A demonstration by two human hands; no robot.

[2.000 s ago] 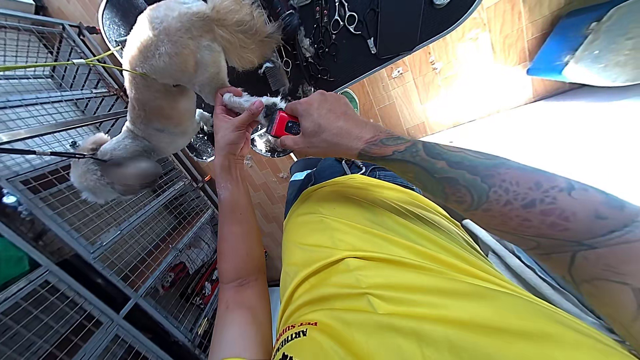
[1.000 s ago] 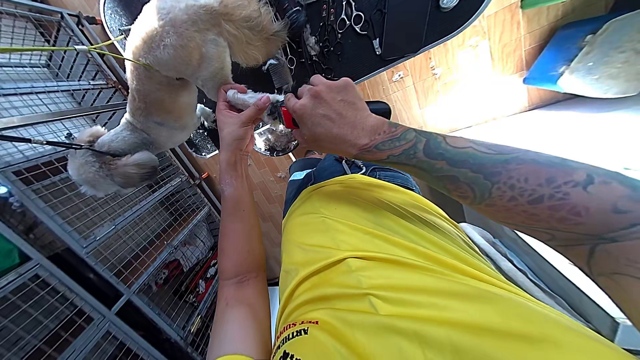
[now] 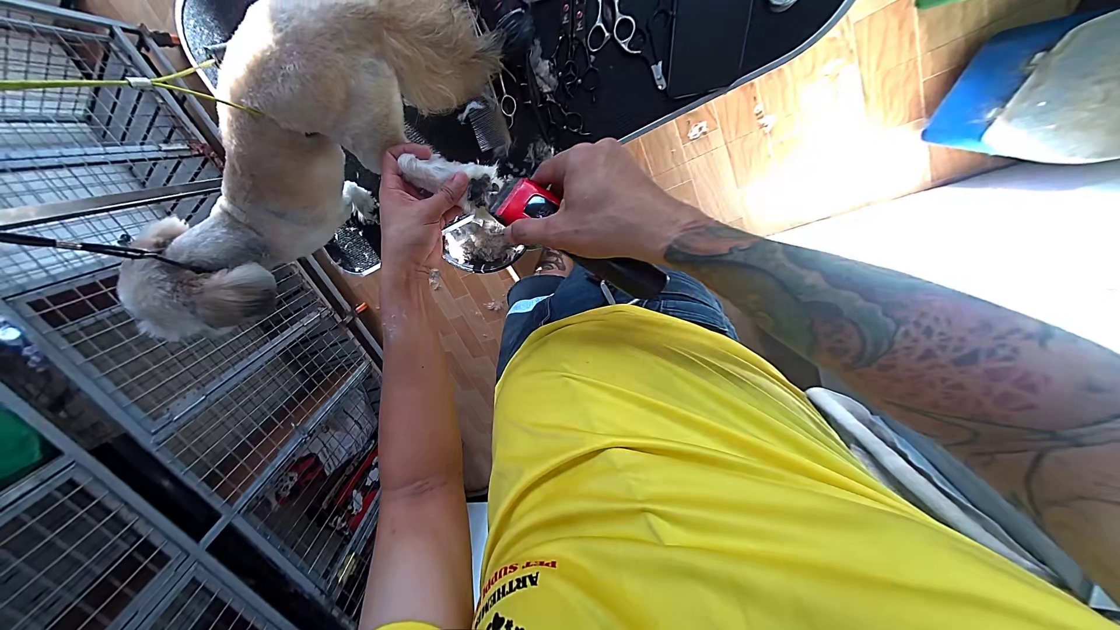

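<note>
A cream-coloured dog [image 3: 289, 131] stands at the upper left, with a yellow-green cord around its body and a black strap at its neck. My left hand [image 3: 418, 210] grips one of its legs [image 3: 437, 172], thumb on top, near the dark-haired paw. In my right hand [image 3: 604, 201] is a red and black electric clipper [image 3: 528, 201], whose blade end is at the paw. The clipper's black rear end sticks out below my palm. Loose cut hair [image 3: 479, 238] lies just under the paw.
Metal cages [image 3: 219, 385] fill the left side. The black grooming table [image 3: 717, 44] carries scissors [image 3: 612, 26], a metal comb [image 3: 486, 127] and other tools. A blue and whitish object [image 3: 1032, 96] is at the upper right, above the tiled floor [image 3: 787, 149].
My right hand has turned around the clipper, and the clipper's black rear end now shows below the palm. My left hand keeps its hold on the leg.
</note>
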